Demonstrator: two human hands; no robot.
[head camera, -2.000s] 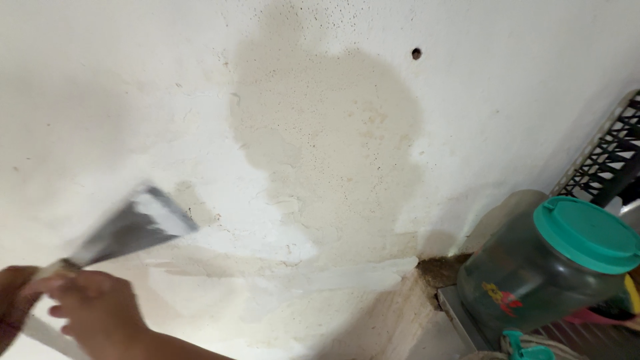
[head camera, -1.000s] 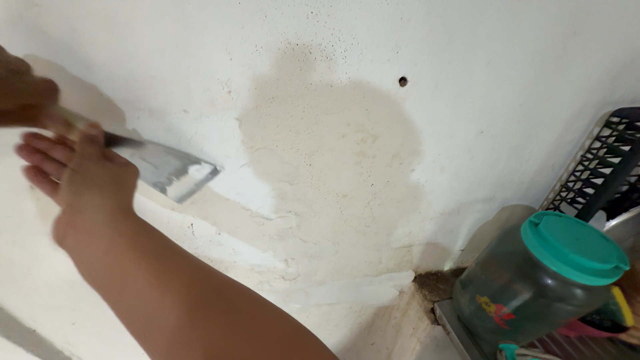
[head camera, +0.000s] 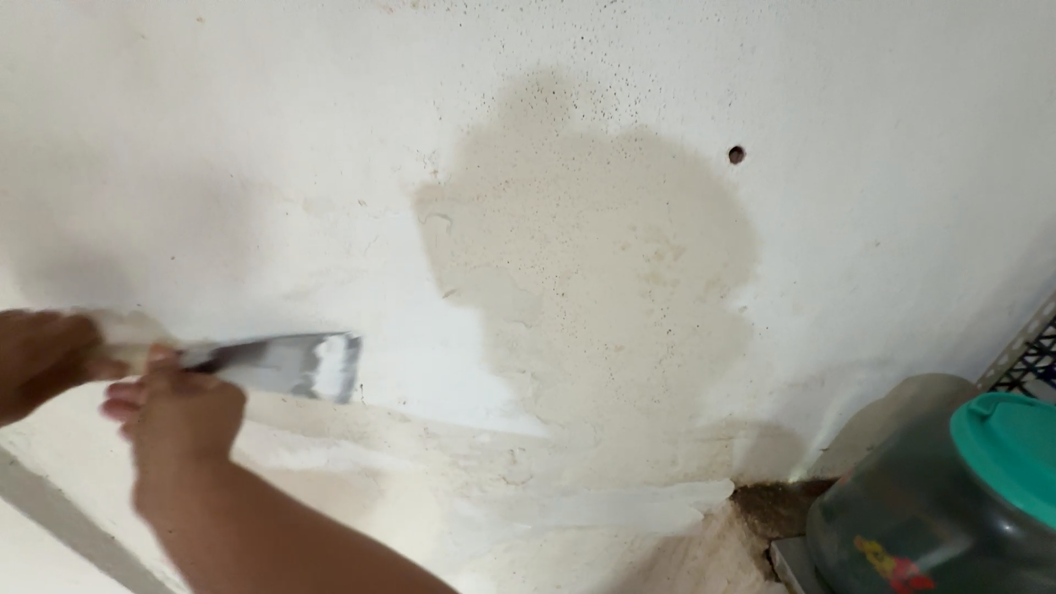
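A putty knife with a wide metal blade (head camera: 285, 363) is at the lower left, its blade pointing right in front of the wall, with white filler along its end. My left hand (head camera: 45, 363), at the left edge, is closed around the handle's rear. My right hand (head camera: 181, 412) grips the handle near the blade, its forearm entering from the bottom. Some fingers are blurred. On the white wall (head camera: 891, 181) spreads a large damp-looking beige patch (head camera: 594, 272) with dark specks, right of the blade. A smooth pale filler strip (head camera: 610, 507) lies below it.
At the lower right stands a dark translucent plastic jar (head camera: 891, 503) with a teal lid (head camera: 1011, 454). A black plastic lattice (head camera: 1031, 359) is behind it. The wall has a small round hole (head camera: 737, 155), and a brown broken edge (head camera: 775, 511) shows beside the jar.
The putty knife's blade has swung from pointing down-right to nearly level. Both hands are lower in the view than one second ago and still at the handle.
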